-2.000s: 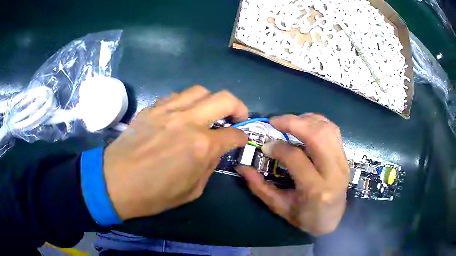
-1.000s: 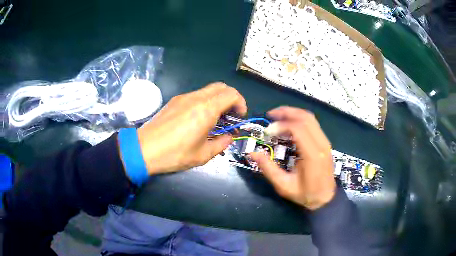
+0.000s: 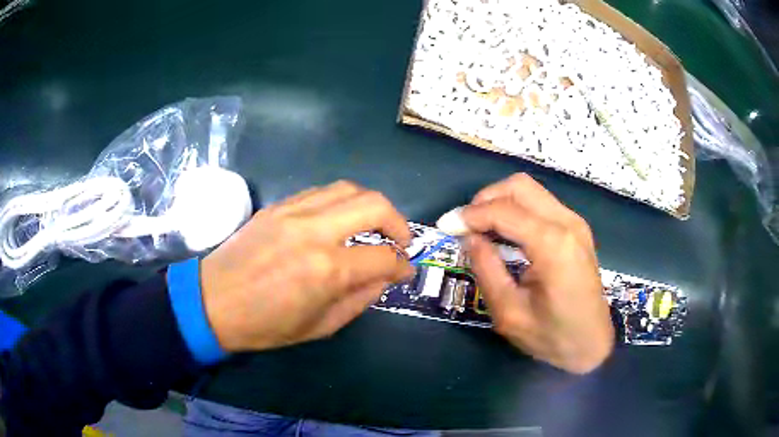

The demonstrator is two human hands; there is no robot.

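The power strip housing (image 3: 427, 317) lies across the bench, partly covered by both hands. Its circuit board with a yellow part (image 3: 658, 305) shows at the right end. My left hand (image 3: 299, 269) is over the housing's left part, finger and thumb pinched at the internal wires. My right hand (image 3: 542, 269) holds a small white piece, which looks like a cord clamp (image 3: 451, 222), between finger and thumb above the housing. A blue wire (image 3: 437, 249) runs between my fingertips. A green-yellow wire lies below it.
A cardboard clamp box (image 3: 547, 94) full of loose white clips stands at the upper right, with a thin pale stick on the clips. A bagged cord coil (image 3: 73, 218) and its round white plug (image 3: 213, 207) lie at the left. Another plastic bag (image 3: 726, 128) is beyond the box.
The blue wire's raised loop is now lower and shorter between my fingertips. My right hand has turned, so the white piece shows clearly. The whole view has shifted slightly.
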